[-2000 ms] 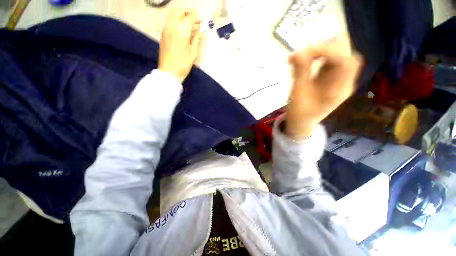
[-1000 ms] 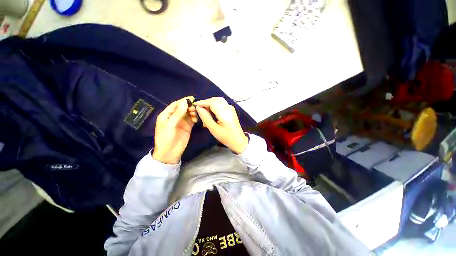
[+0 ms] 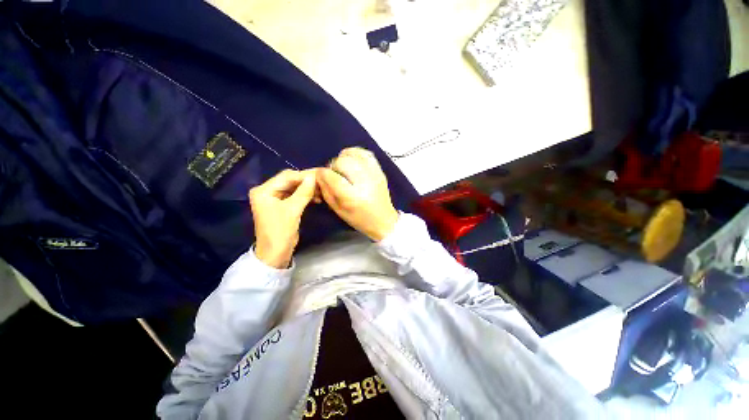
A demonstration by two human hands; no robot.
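Observation:
The dark navy jacket (image 3: 271, 90) lies inside out across my lap and the table edge, with pale stitch lines. A dark brand label with gold lettering (image 3: 217, 159) and a narrow label with white lettering (image 3: 69, 243) show on it. My left hand (image 3: 281, 209) and my right hand (image 3: 356, 190) meet over the jacket, right of the brand label, thumbs and fingertips bent together and touching. Anything pinched between them is too small or hidden to tell. A thin dark thread (image 3: 423, 145) lies looped on the table beside the jacket edge.
On the off-white table (image 3: 361, 82) are a small dark piece (image 3: 383, 37) and a speckled grey-white bar (image 3: 511, 39). Dark cloth (image 3: 628, 74) hangs over the table's right side. Below right are red frames (image 3: 460, 209), a yellow disc (image 3: 663, 230) and grey-white boxes (image 3: 628, 275).
My right hand has come in from the right to meet my left over the jacket. The dark piece visible in my left fingertips one second ago is hidden now. The view has shifted.

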